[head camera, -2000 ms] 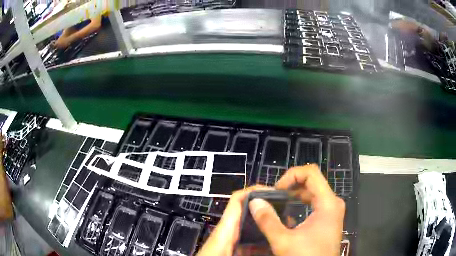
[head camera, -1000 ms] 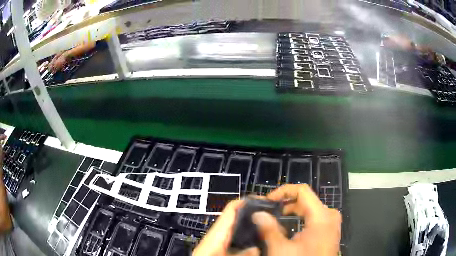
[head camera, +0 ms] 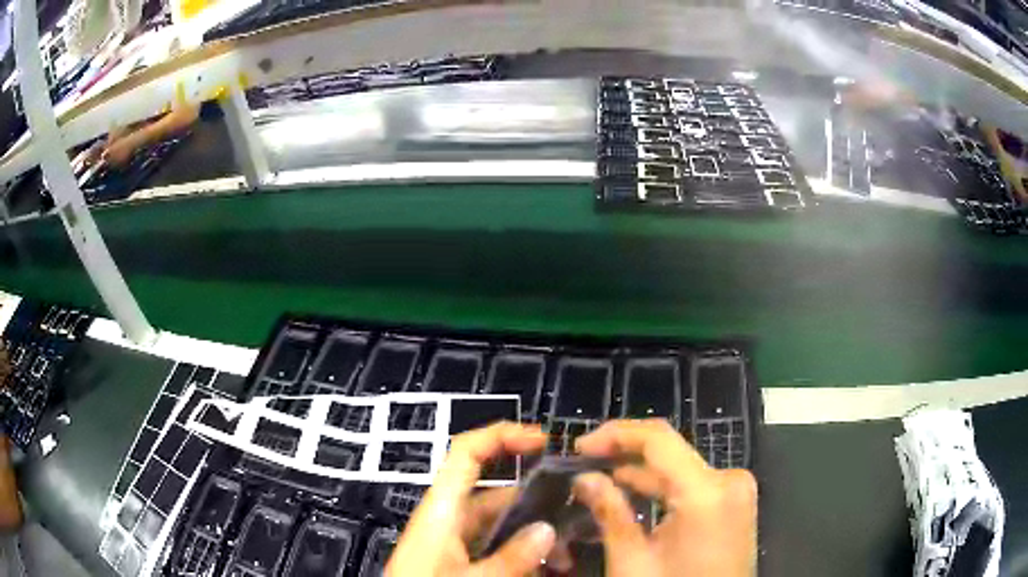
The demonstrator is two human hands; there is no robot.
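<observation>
A dark phone front housing (head camera: 549, 496) is held tilted between both hands, low in the picture right of centre. My left hand (head camera: 468, 507) grips its left side, thumb on its face. My right hand (head camera: 676, 502) holds its right side, fingertips on the face. Whether a dark screen piece lies on it I cannot tell. Beneath is the black blister tray (head camera: 445, 340) with housings in its pockets; the hands hide part of it. A die-cut sheet (head camera: 375, 468), mostly empty white frame with dark rectangles at its right end, lies across the tray and reaches the left hand.
More die-cut sheets (head camera: 169, 473) lie left of the tray. A crumpled pile of white waste frames (head camera: 953, 496) stands at the right. The green conveyor belt (head camera: 395, 254) runs beyond, with a filled tray (head camera: 699, 147) at its far side. Other people's arms show at far left and upper left.
The left hand's fingers have opened out and lifted around the housing's far edge; the housing is tilted differently. The view has tipped up and shifted, so the tray appears lower and further left.
</observation>
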